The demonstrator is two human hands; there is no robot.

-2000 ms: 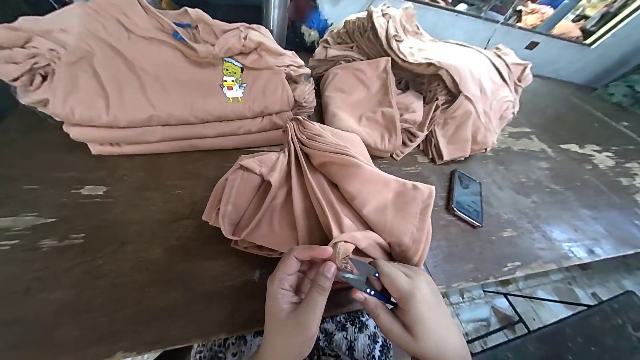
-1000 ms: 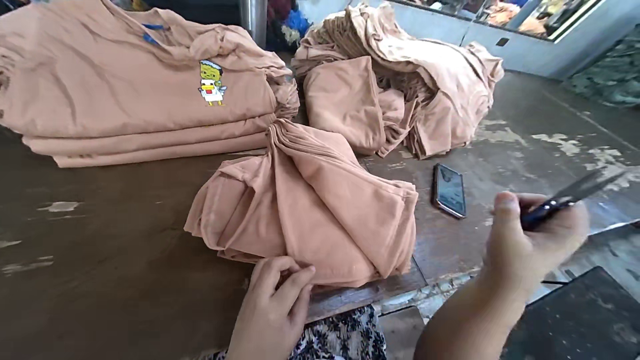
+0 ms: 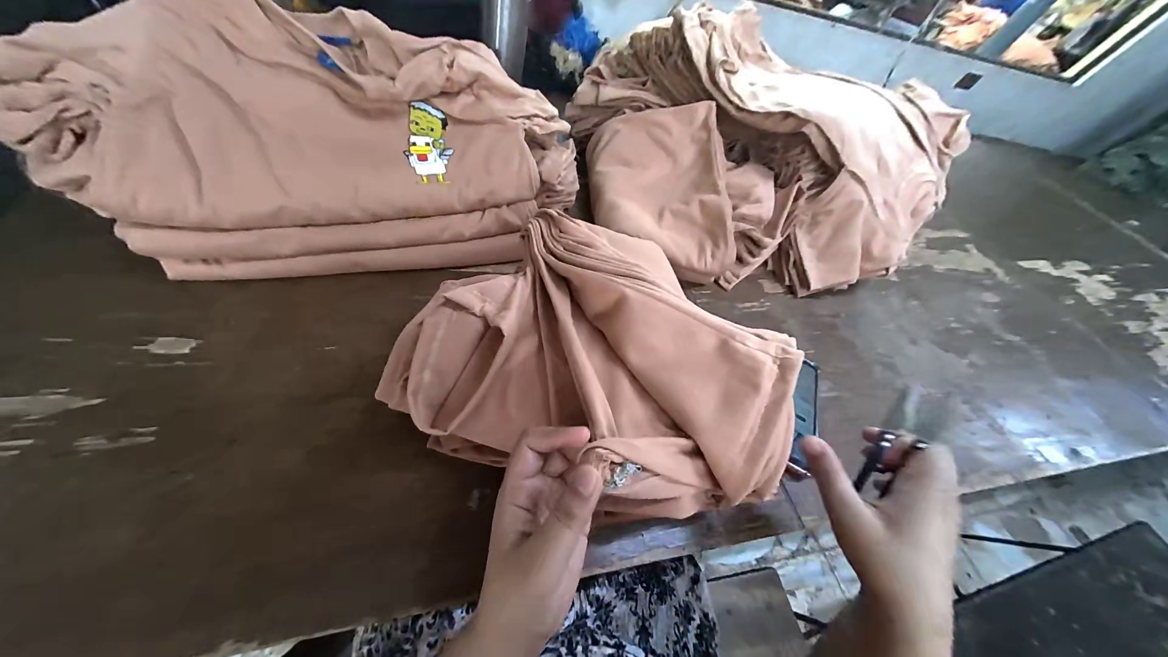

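A gathered bundle of peach-coloured fabric pieces [image 3: 630, 356] lies near the table's front edge. My left hand [image 3: 547, 511] pinches a folded edge of the bundle between thumb and fingers, beside a small patterned or crumpled spot. Right of the bundle, my right hand [image 3: 885, 520] holds dark-handled scissors [image 3: 881, 461] by the finger loops, the thumb apart; their blades are blurred and point up, away from the cloth. A smartphone [image 3: 805, 406] lies partly hidden behind the bundle's right side.
Folded peach shirts [image 3: 319, 173], the top one bearing a cartoon print, are stacked at the back left. A loose heap of peach garments [image 3: 821, 146] lies at the back right. The worn wooden table [image 3: 228, 474] has an edge close to my lap. A dark stool or board [image 3: 1077, 602] is at lower right.
My right hand with the scissors has come back left from farther out, towards the bundle. My left hand now pinches a fold; one second ago it rested at the bundle's front edge.
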